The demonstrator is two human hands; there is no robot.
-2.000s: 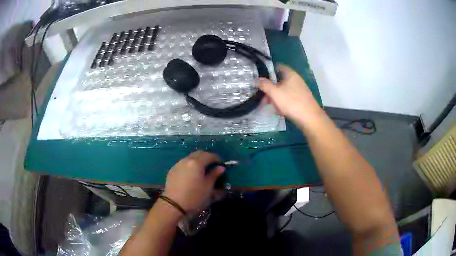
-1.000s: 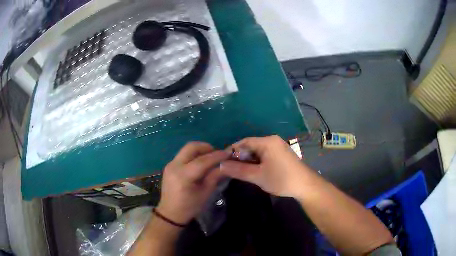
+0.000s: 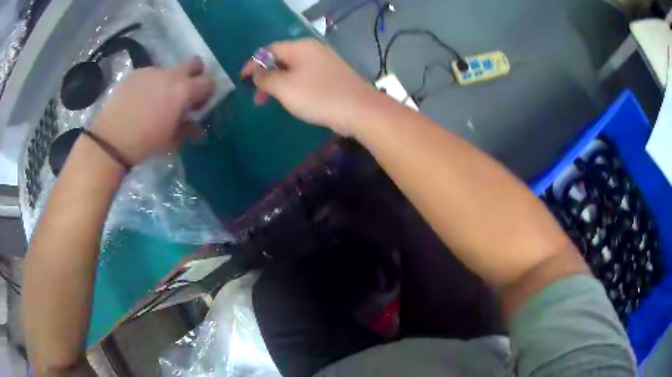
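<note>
My left hand point(image 3: 151, 103) is blurred, over the bubble wrap point(image 3: 158, 22) and partly in front of a black headset point(image 3: 82, 85); whether it grips anything is unclear. A clear crinkled poly bag point(image 3: 158, 202) spreads below it over the green bench point(image 3: 273, 154). My right hand point(image 3: 302, 77) is raised over the bench's right part, fingers bent. A tiny shiny purplish thing point(image 3: 264, 59) shows at its fingers; what it is and whether it is pinched cannot be told. Small black pieces point(image 3: 37, 151) lie in rows at the far left.
A blue crate point(image 3: 641, 121) with black headsets stands at the right. A yellow power strip point(image 3: 483, 68) and black cables lie on the grey floor beyond the bench. A large clear plastic sack point(image 3: 225, 339) is low at the left, beside my dark-clothed lap.
The view has swung right and tilted. My hands, together over the bench's front edge a second ago, are now apart. A clear bag now shows spread near my left hand and the headset.
</note>
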